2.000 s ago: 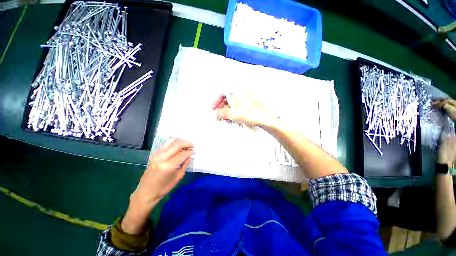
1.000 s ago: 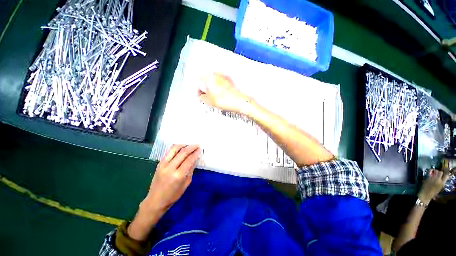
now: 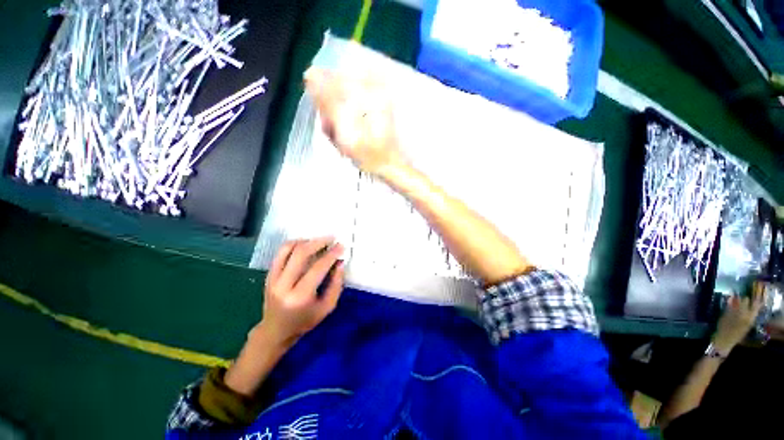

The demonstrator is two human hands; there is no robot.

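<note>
A white sheet, partly overexposed, lies in front of my body; thin dark lines show on it near my right forearm. My right hand is over the sheet's far left corner, blurred and bright; whether it holds anything cannot be told. My left hand is at the sheet's near left edge, fingers curled towards the sheet; its fingertips are too bright to show whether a part is between them. A blue bin beyond the sheet holds small white bits with some dark specks.
A black tray at left holds a large heap of silvery-white shafts. Another black tray at right holds a smaller heap. Beyond it lies clear plastic. Another person's hand is at far right.
My right hand has moved left and away from my body, to the sheet's far left corner. My left hand stays at the near left edge. The camera view has shifted somewhat.
</note>
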